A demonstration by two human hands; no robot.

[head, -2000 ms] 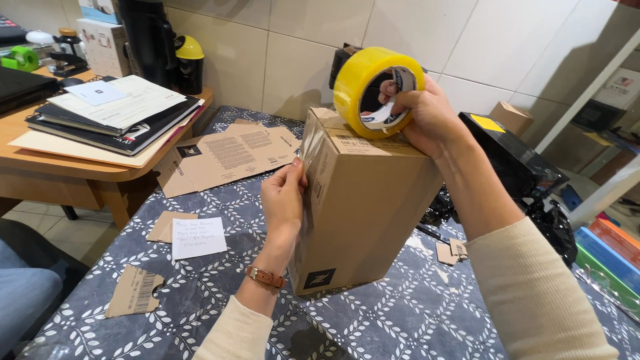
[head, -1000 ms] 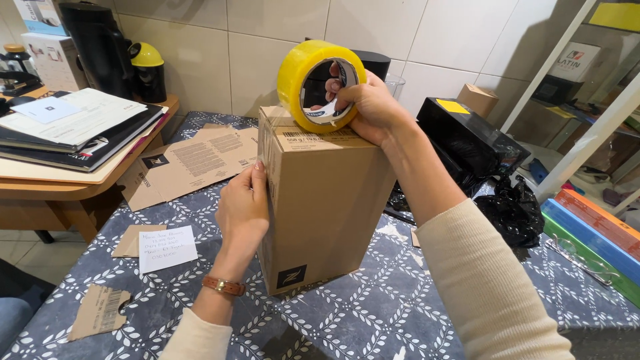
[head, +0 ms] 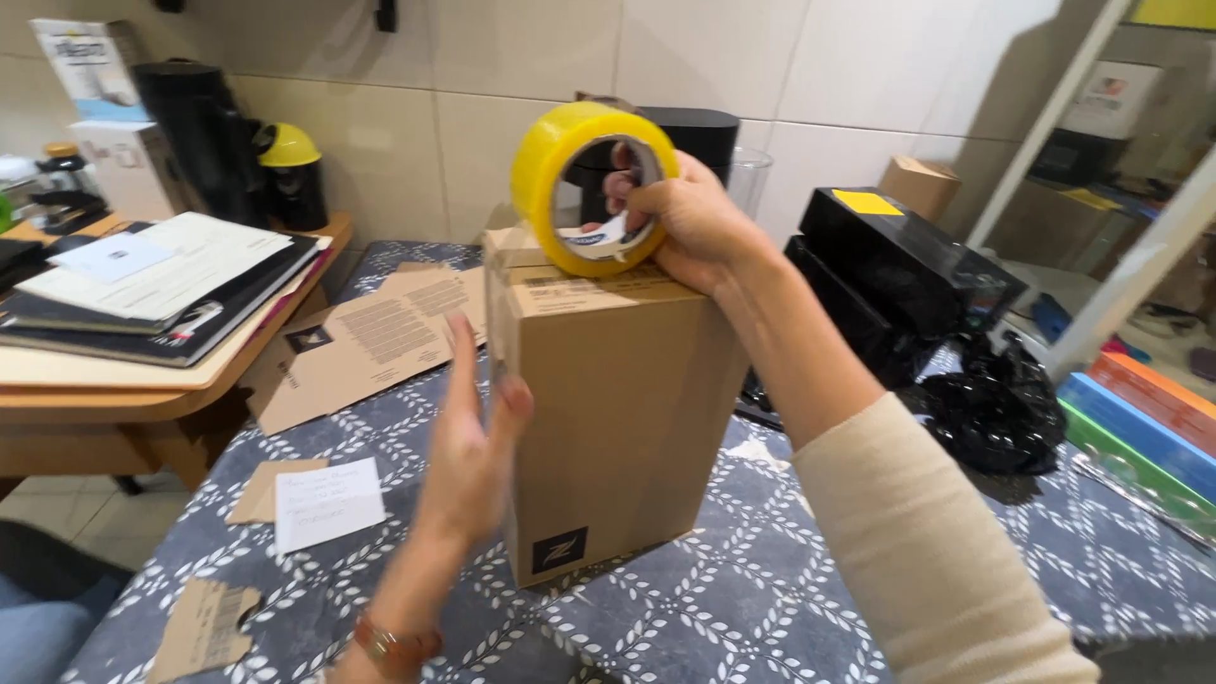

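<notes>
A tall cardboard box (head: 622, 427) stands upright on a patterned tablecloth (head: 589, 636). My right hand (head: 689, 223) grips a large roll of yellow packing tape (head: 546, 180) through its core, over the top of the box. Where the tape meets the box is partly hidden behind the roll. My left hand (head: 470, 442), slightly blurred, is beside the box's left side with thumb and fingers apart, holding nothing. Whether it touches the box I cannot tell.
Flat printed cardboard (head: 380, 332), a handwritten note (head: 330, 503) and a torn cardboard piece (head: 204, 627) lie at left, near a desk with stacked folders (head: 180, 332). Black boxes (head: 902, 256), a black plastic bag (head: 997, 408) and colored boxes (head: 1140, 437) are at right.
My left hand, earlier closed up against the box's left edge, is now lower with its fingers spread. My right hand still has the tape roll at the box's top.
</notes>
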